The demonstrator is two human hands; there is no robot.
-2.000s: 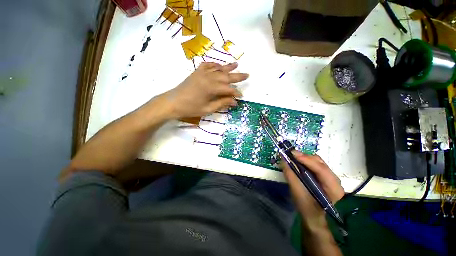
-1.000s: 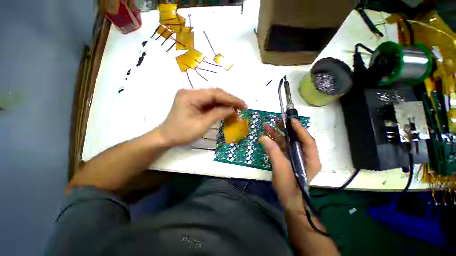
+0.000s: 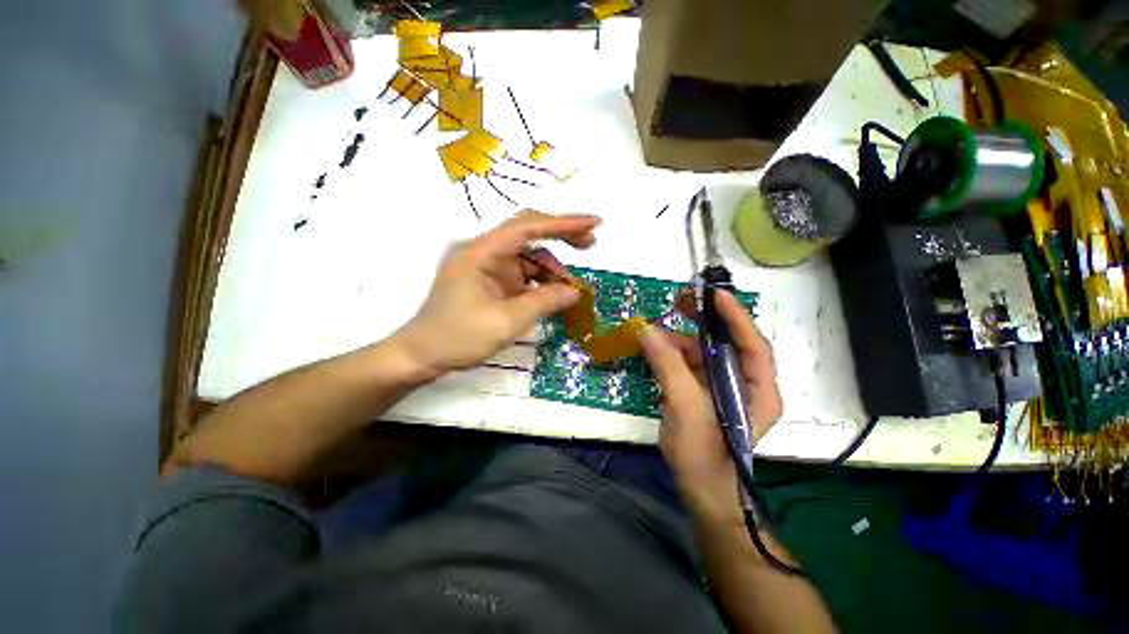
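The green circuit board (image 3: 592, 386) lies on the white table in front of me. My left hand (image 3: 489, 297) pinches an amber tape-wrapped piece (image 3: 610, 341) above the board. My right hand (image 3: 712, 396) touches the other end of the amber piece with its fingertips. It also holds the soldering iron (image 3: 724, 359), whose tip points away from me, up off the board. Thin leads stick out from the board's left edge, partly behind my left hand.
More amber pieces (image 3: 461, 104) lie at the far left near a red container (image 3: 312, 47). A cardboard box (image 3: 706, 74) stands behind the board. The yellowish pot (image 3: 770, 233), black station (image 3: 885, 334), green solder spool (image 3: 941, 170) and piled finished boards (image 3: 1090, 359) are at right.
My left hand has left the table behind the board and brought an amber piece over it. My right hand has lifted the iron off the board and its fingers now touch the piece too.
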